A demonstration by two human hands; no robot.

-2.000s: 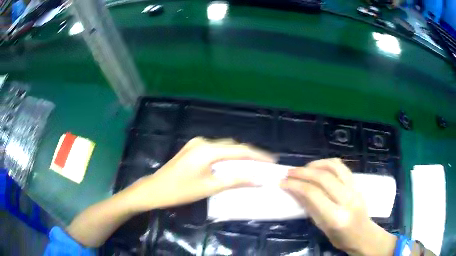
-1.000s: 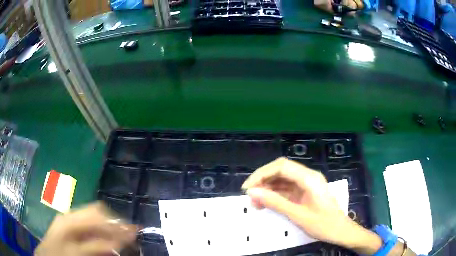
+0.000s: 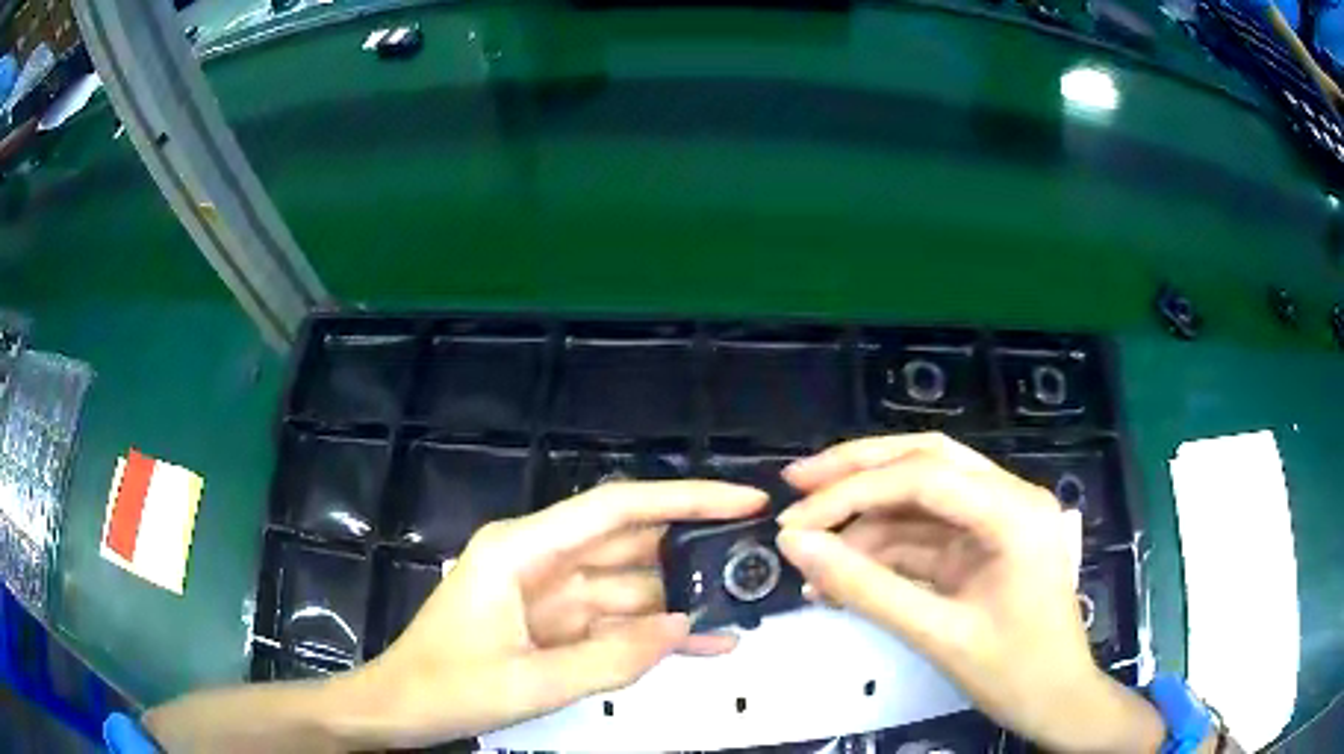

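Note:
A black camera unit (image 3: 722, 576) with a silver-grey ring around its round lens is held over the black blister tray. My left hand (image 3: 538, 604) grips its left side between fingers and thumb. My right hand (image 3: 943, 567) has its fingertips at the unit's upper right edge; whether they hold a small part cannot be seen. A white liner sheet (image 3: 663, 707) with small black marks lies over the tray beneath both hands. The blister tray (image 3: 494, 427) has ringed units in some pockets, including two ringed units at the back right (image 3: 924, 383).
A grey metal post (image 3: 199, 184) rises at the left. A label card (image 3: 152, 520) and clear blister trays (image 3: 42, 442) lie left of the tray. Spare white liners (image 3: 1238, 582) lie at the right. Small dark units (image 3: 1178, 311) sit on the green belt at upper right.
The liner sheet, earlier held in both hands, now lies under them. My left hand has come in from the lower left and a camera unit is now held. My right hand has moved to the unit.

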